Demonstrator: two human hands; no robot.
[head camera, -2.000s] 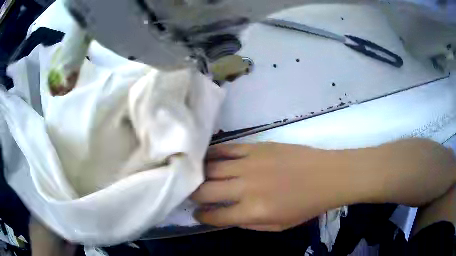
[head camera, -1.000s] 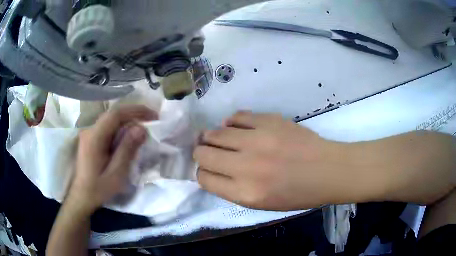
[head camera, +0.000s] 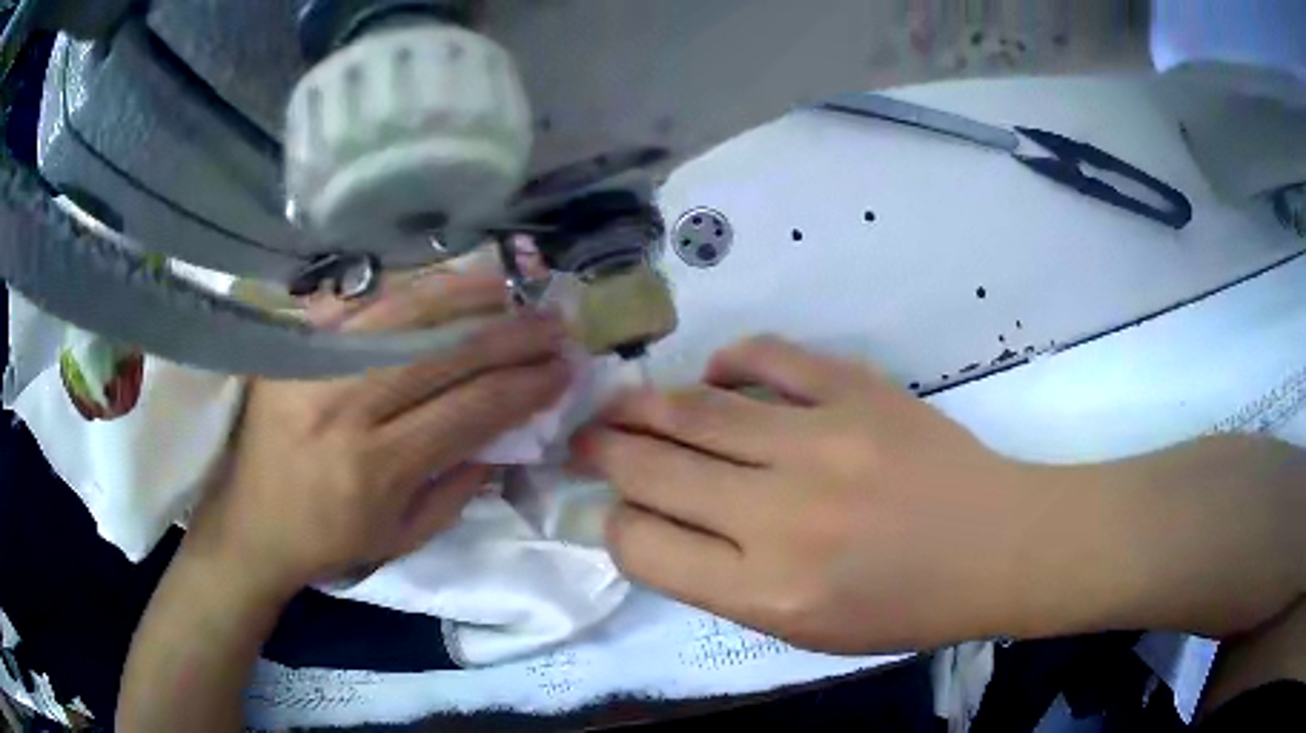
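A white fabric piece (head camera: 523, 580) lies bunched under both hands, in front of the needle area of the sewing machine head (head camera: 802, 50). My left hand (head camera: 373, 415) lies on the fabric with its fingertips under the head, gripping the cloth near the presser foot. My right hand (head camera: 816, 501) holds the fabric edge with its fingertips, just in front of the tan block (head camera: 627, 311). The needle is hidden behind the head and fingers.
The ribbed tension dial (head camera: 408, 129) looks large at upper left. Dark-handled thread snips (head camera: 1103, 175) lie on the machine bed (head camera: 888, 265). A round metal disc (head camera: 703, 236) is set in the bed. A patterned cloth wrap (head camera: 100, 375) is at far left.
The head now looks closer and larger. My left hand has moved up and right to the needle area with the fabric. My right hand stays at the fabric's right edge, slightly lower in view.
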